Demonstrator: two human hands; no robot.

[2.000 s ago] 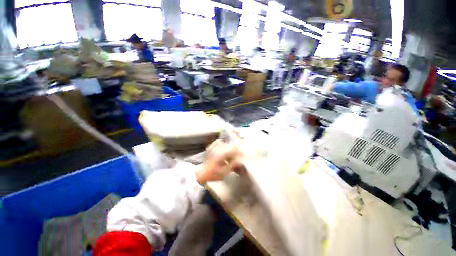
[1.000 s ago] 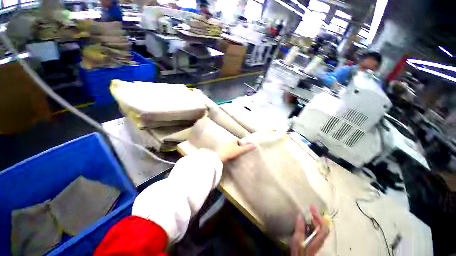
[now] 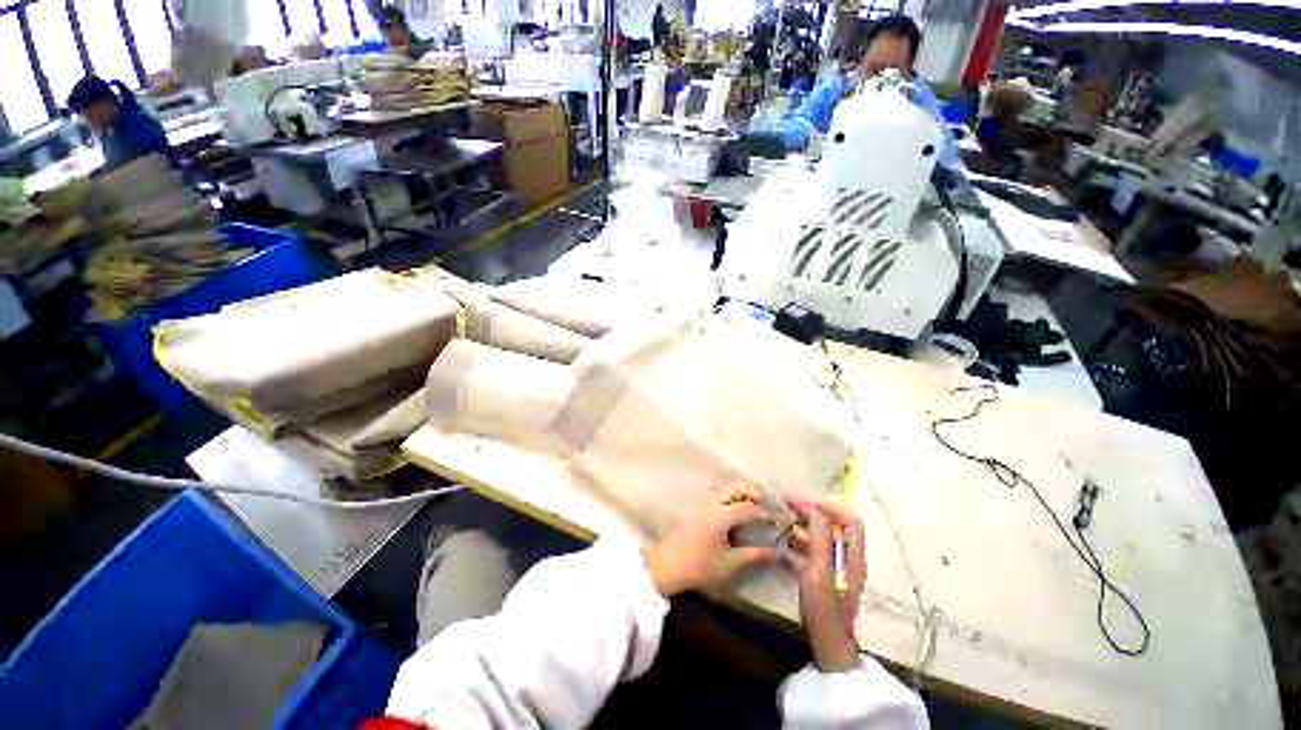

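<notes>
A beige fabric bag or cover (image 3: 649, 428) lies over the table's front edge, with soft folds. My left hand (image 3: 713, 539) grips its near edge, with the fingers bent around the cloth. My right hand (image 3: 828, 571) holds a slim yellow-and-white pen-like tool (image 3: 842, 553) upright beside the left fingers. The two hands nearly touch at the fabric edge. The tool's tip and the exact spot it meets are too small to tell. A pale thin cord (image 3: 899, 549) runs over the table near the right hand.
A folded beige stack with yellow edges (image 3: 307, 350) stands at the left. A blue bin (image 3: 271, 585) holds beige pieces at lower left. A white machine housing (image 3: 842, 235) and black adapter (image 3: 799, 322) stand behind. A black cord (image 3: 1049, 499) lies right. A person in blue (image 3: 813, 114) sits beyond.
The view has turned right. My left hand has moved from the middle of the cloth to its near edge, and my right hand with the tool has come close beside it.
</notes>
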